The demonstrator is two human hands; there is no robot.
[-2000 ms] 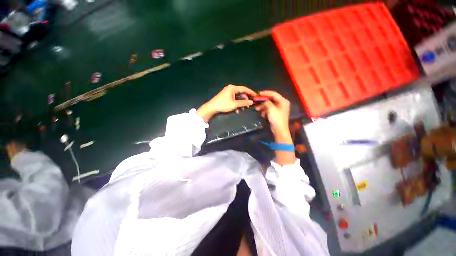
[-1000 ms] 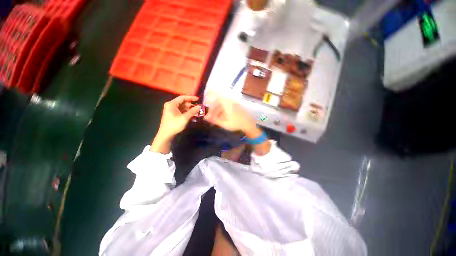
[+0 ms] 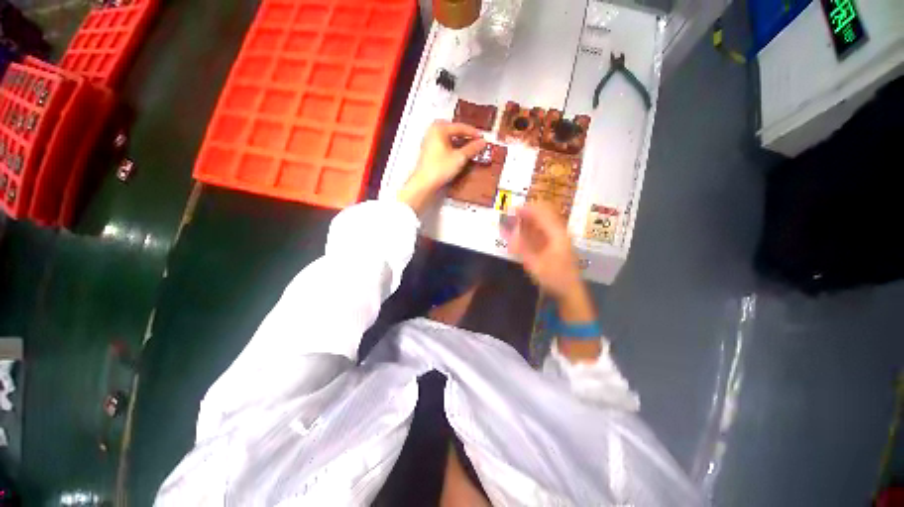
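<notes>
My left hand (image 3: 445,160) reaches over the brown-copper fixture (image 3: 476,187) on the white machine base (image 3: 417,134). Its thumb and fingers are pinched on a small square unit (image 3: 483,153) at the fixture's nest; whether the unit is seated or lifted cannot be told. My right hand (image 3: 540,241), with a blue wristband (image 3: 577,328), is blurred above the base's front edge, to the right of my left hand. Something pale shows at its fingertips, but whether it holds a thing is unclear.
An orange-red tray (image 3: 293,109) with square pockets lies left of the machine, and filled trays (image 3: 52,149) stand farther left. Pliers (image 3: 621,81) lie open on the base's right side. A gold-brass head (image 3: 457,12) is at the top. Loose units (image 3: 125,170) lie on the green belt.
The view has turned right toward the machine. My left hand has moved from beside the tray onto the fixture. My right hand has moved away from it, to the base's front edge.
</notes>
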